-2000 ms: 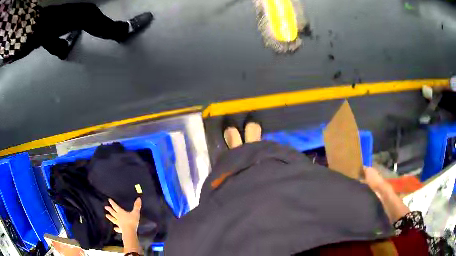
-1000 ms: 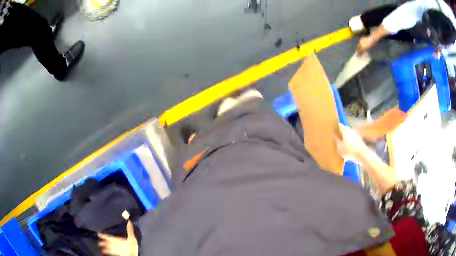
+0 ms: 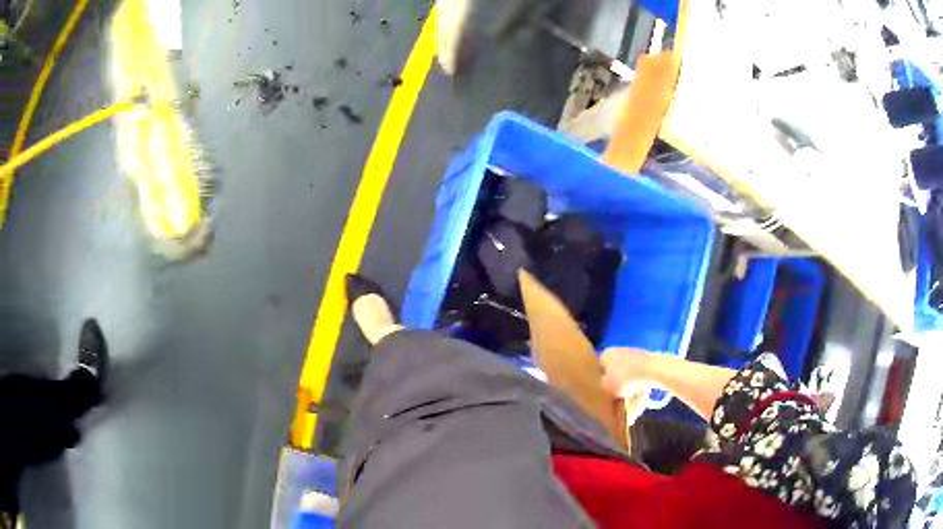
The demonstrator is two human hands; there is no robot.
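My right hand (image 3: 626,374) holds a stiff tan cardboard sheet (image 3: 564,346) by its edge. The sheet stands tilted, with its pointed end over the near side of a deep blue plastic crate (image 3: 662,222). The crate holds dark cut pieces (image 3: 564,258) with a few small white bits among them. My right wrist has a white band and a floral sleeve above it. My left hand is not in view.
A white table (image 3: 807,155) runs along the right, with an orange-red stool pad (image 3: 643,109) beside it. More blue crates (image 3: 750,310) stand under it. A yellow mop (image 3: 160,155), dark scraps and a person's leg (image 3: 41,403) are left, beyond the yellow line.
The view has swung right, so the crate with dark pieces is now central. My left hand and the garment heap have left the picture. My right hand still holds the cardboard, now over the crate's near side.
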